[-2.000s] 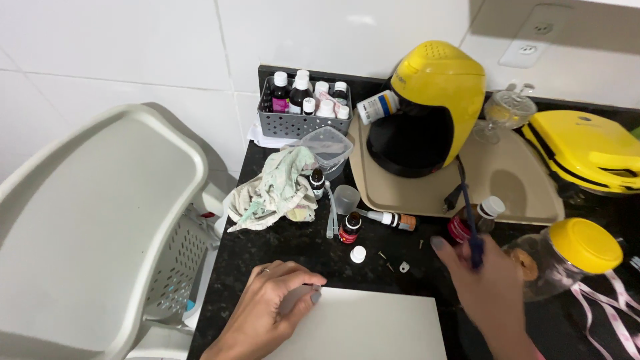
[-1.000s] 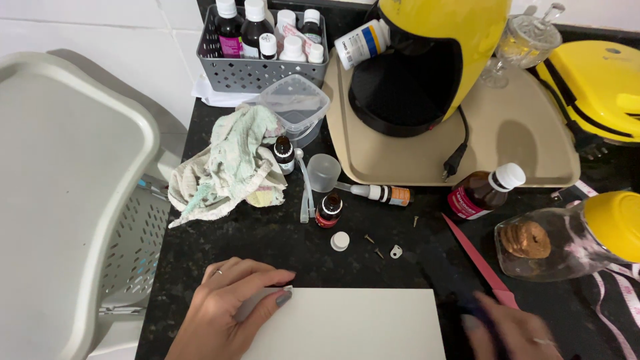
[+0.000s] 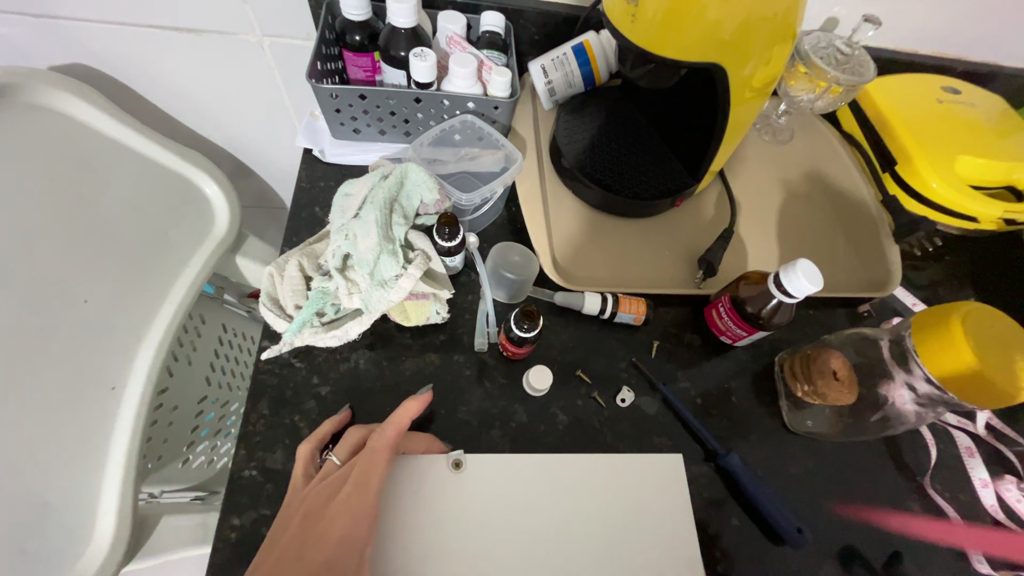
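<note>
My left hand (image 3: 348,480) holds the left side of a white board (image 3: 536,520), its fingers over the top left corner. Beside the fingertips, a small white bracket with a screw (image 3: 456,462) sits at the board's top edge. A blue-handled screwdriver (image 3: 732,464) lies on the dark counter to the right of the board. Above the board are small loose screws (image 3: 598,398) and another small white bracket (image 3: 625,396). A blurred pink, pointed tool (image 3: 928,530) shows at the lower right edge. My right hand is out of view.
Behind stand an open brown bottle (image 3: 520,332), its white cap (image 3: 538,380), a crumpled cloth (image 3: 360,256) and a beige tray (image 3: 608,264) under a yellow coffee maker (image 3: 736,72). A glass jar (image 3: 872,392) lies on its side at right; a medicine bottle (image 3: 748,308) stands nearby.
The screwdriver has left my right hand and lies on the counter. My right hand has gone out of view. The pink tool has moved from the counter towards the lower right. My left fingers have shifted, showing the bracket.
</note>
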